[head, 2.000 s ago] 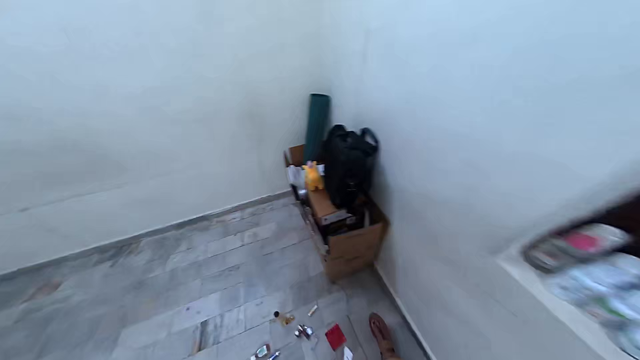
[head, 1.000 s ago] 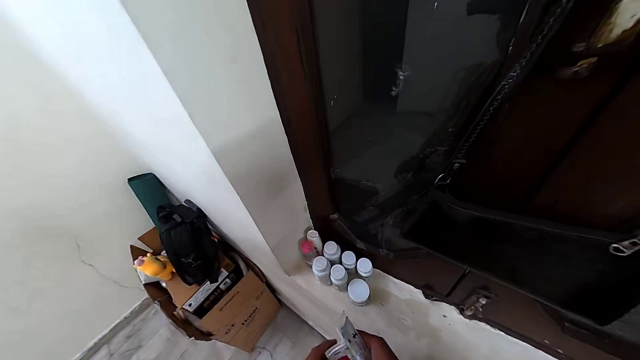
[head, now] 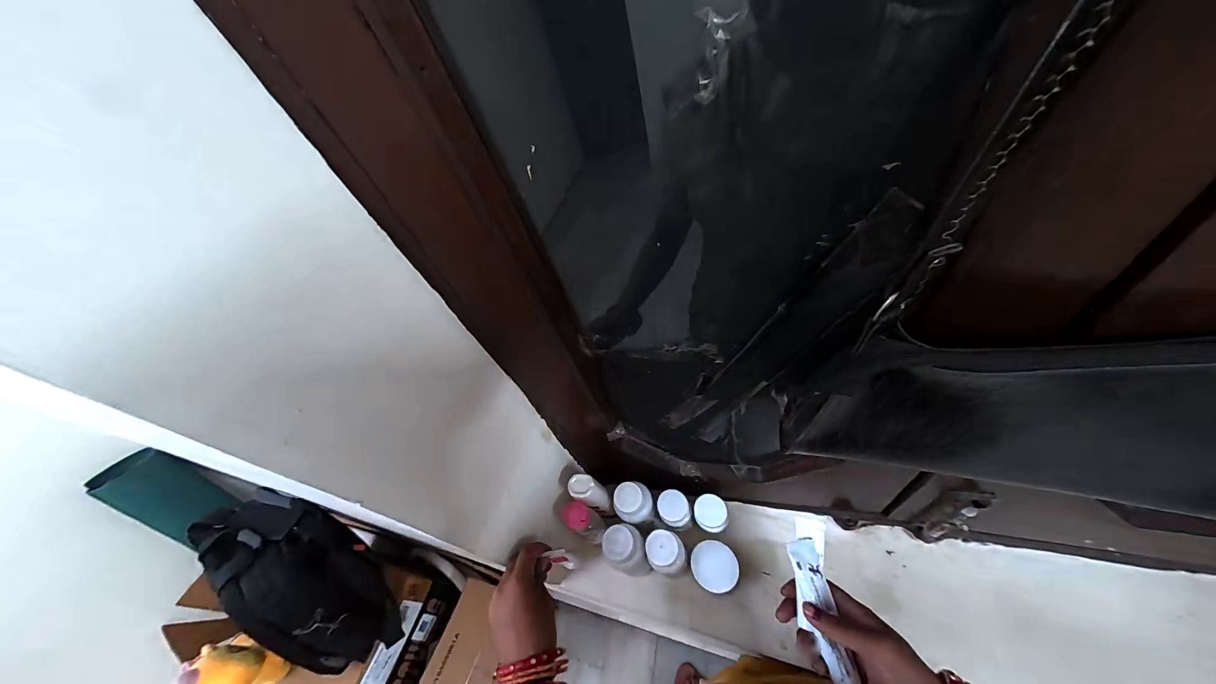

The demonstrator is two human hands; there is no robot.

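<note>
My left hand (head: 524,597), with red bangles at the wrist, is over the left end of the white window sill. Its fingers are on a small white and red item (head: 559,559), which I cannot make out. To its right stand several white-capped bottles (head: 665,549) in two rows, with a pink-capped bottle (head: 579,518) at their left end. A wider white lid (head: 714,566) tops the container at the front right. On the right, my right hand (head: 836,622) holds a long, flat white packet (head: 810,575) with writing on it, its upper end over the sill.
Behind the sill (head: 969,608) is a dark brown wooden frame (head: 456,209) with a dark, reflective pane. Lower left, a black backpack (head: 294,579), a rolled green mat (head: 157,489) and a yellow plush toy (head: 233,662) are on or by cardboard boxes (head: 465,632).
The view has swung from the room's corner to the sill and come closer to it. My hands, together near the sill's front edge a second ago, are now wide apart on either side of the bottles.
</note>
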